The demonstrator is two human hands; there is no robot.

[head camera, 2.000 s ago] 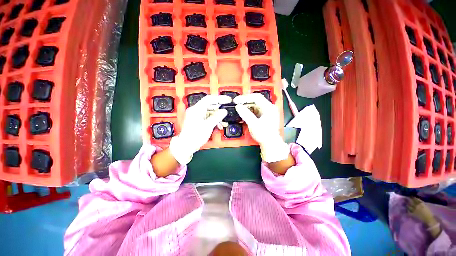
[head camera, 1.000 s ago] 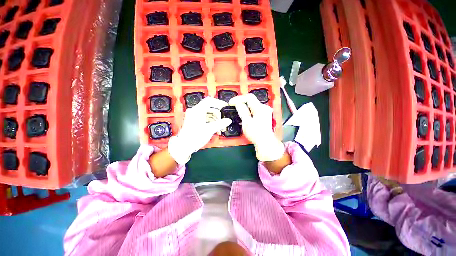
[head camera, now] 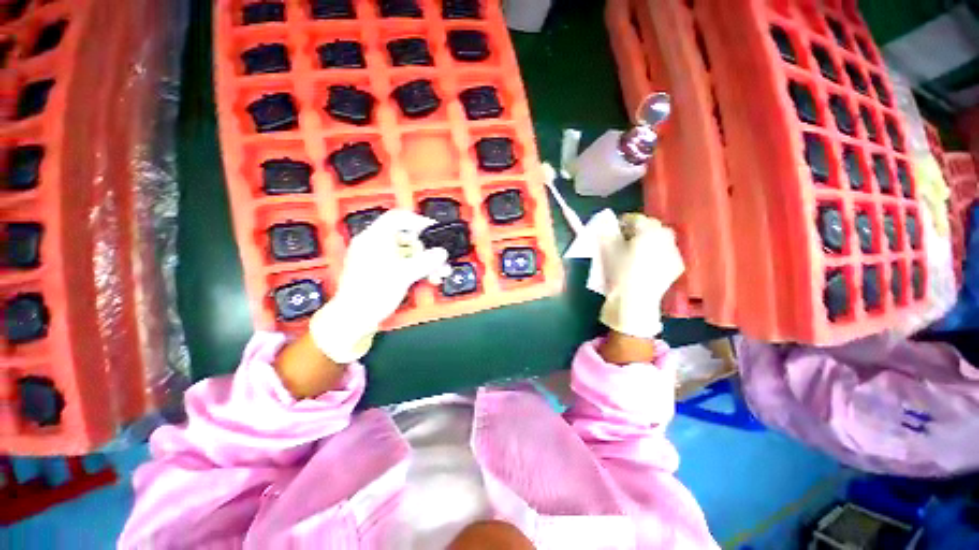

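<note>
My gloved left hand (head camera: 378, 277) holds a black module (head camera: 447, 239) in its fingertips above the lower part of the orange-red foam tray (head camera: 403, 304). Modules sit in the tray's pockets; one pocket in the third column is empty. My gloved right hand (head camera: 642, 269) is right of the tray, over the white wiping cloth (head camera: 587, 239), with fingers bent. The hand hides part of the cloth, so whether it grips it cannot be told. A slim pale brush (head camera: 564, 204) lies between tray and cloth.
A solvent bottle (head camera: 610, 163) with its metal lid raised stands behind my right hand, beside a small whitish strip (head camera: 570, 152). Stacked foam trays rise at left (head camera: 118, 236) and right (head camera: 730, 183), the left with plastic wrap (head camera: 161, 258). A person's pink sleeve (head camera: 848, 400) is at lower right.
My right hand has left the module and moved right to the cloth. My left hand still holds the module. The view has shifted right, and the other person's sleeve has moved.
</note>
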